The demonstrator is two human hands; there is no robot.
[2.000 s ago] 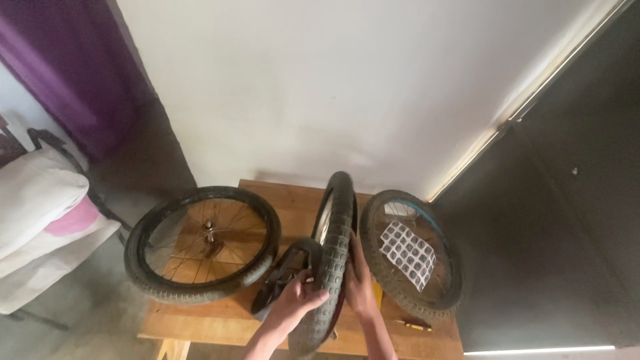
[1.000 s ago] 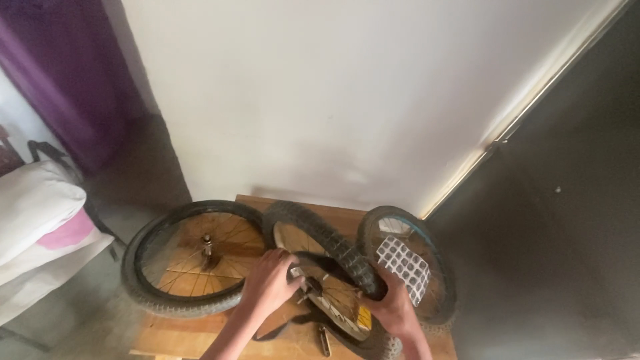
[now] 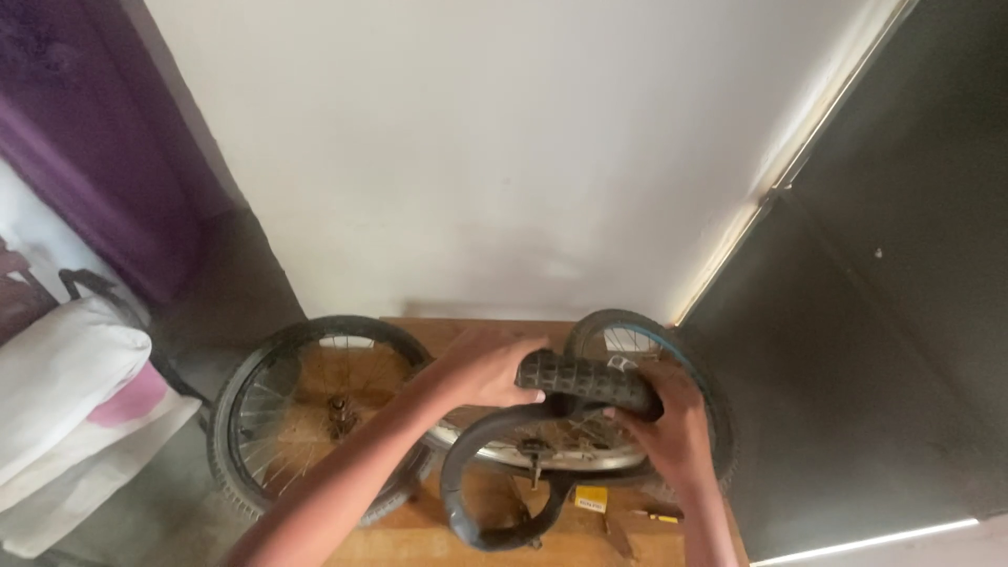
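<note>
Both hands hold the knobbly black tire (image 3: 587, 379) of the middle bicycle wheel, whose silver rim (image 3: 504, 454) lies low over the wooden table. My left hand (image 3: 500, 366) grips the tire's left part, fingers over the tread. My right hand (image 3: 669, 413) is closed round its right part, thumb underneath. A black inner tube (image 3: 457, 488) hangs in a loop from below the tire, down over the table's front. A second spoked wheel (image 3: 228, 441) lies at the left, partly behind my left forearm. A third wheel with a blue-edged rim (image 3: 610, 319) is behind my right hand.
On the wooden table (image 3: 441, 543) near its front edge lie a small yellow box (image 3: 591, 498) and a thin yellow and black tool (image 3: 661, 517). A white wall rises behind. A dark panel (image 3: 850, 378) stands at the right, and a chair with white and pink cloth (image 3: 79, 394) at the left.
The middle wheel, upright between my hands two seconds ago, has been tipped down toward the table. Both hands have shifted to its far side. The inner tube now hangs in an open loop in front.
</note>
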